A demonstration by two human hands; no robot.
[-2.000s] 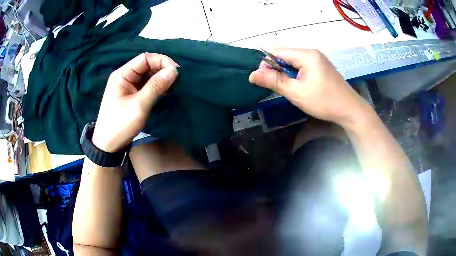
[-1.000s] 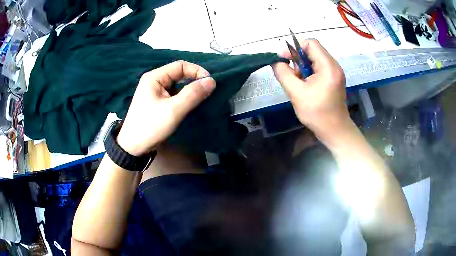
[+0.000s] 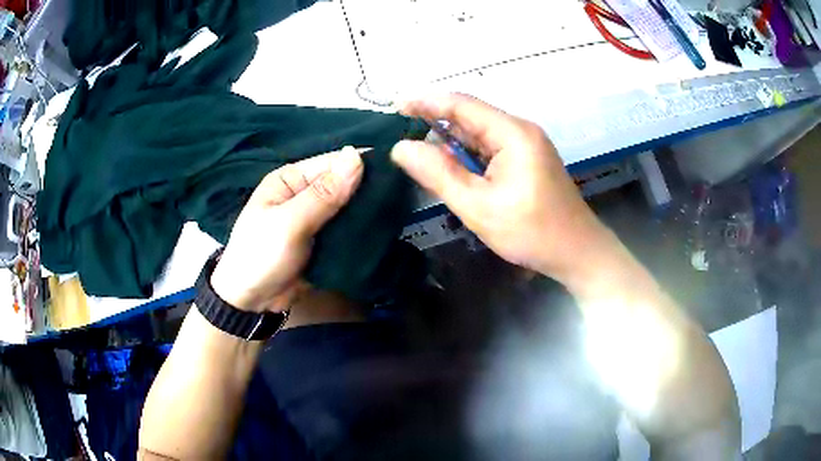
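Observation:
The dark green fabric [image 3: 207, 144] lies in a draped heap from the left of the table to the centre and hangs over the front edge. My left hand [image 3: 302, 203], with a black watch band on the wrist, pinches the fabric between thumb and fingers. My right hand [image 3: 504, 180] is just to its right at the fabric's right end. It holds the blue-handled thread snips [image 3: 461, 149] in the palm. The snips' blades are mostly hidden by the fingers and hard to make out against the cloth.
Scissors with red-orange loops [image 3: 619, 34], a teal stick [image 3: 677, 34] and a pale printed paper slip [image 3: 646, 27] lie at the table's back right, beside small black pieces [image 3: 734, 40]. A ruler strip [image 3: 693, 106] runs along the blue front edge. My dark-clothed lap is below.
My right hand has moved left and down, close to my left hand, and the snips' blades no longer stand clear. The fabric end has come left with it, less stretched.

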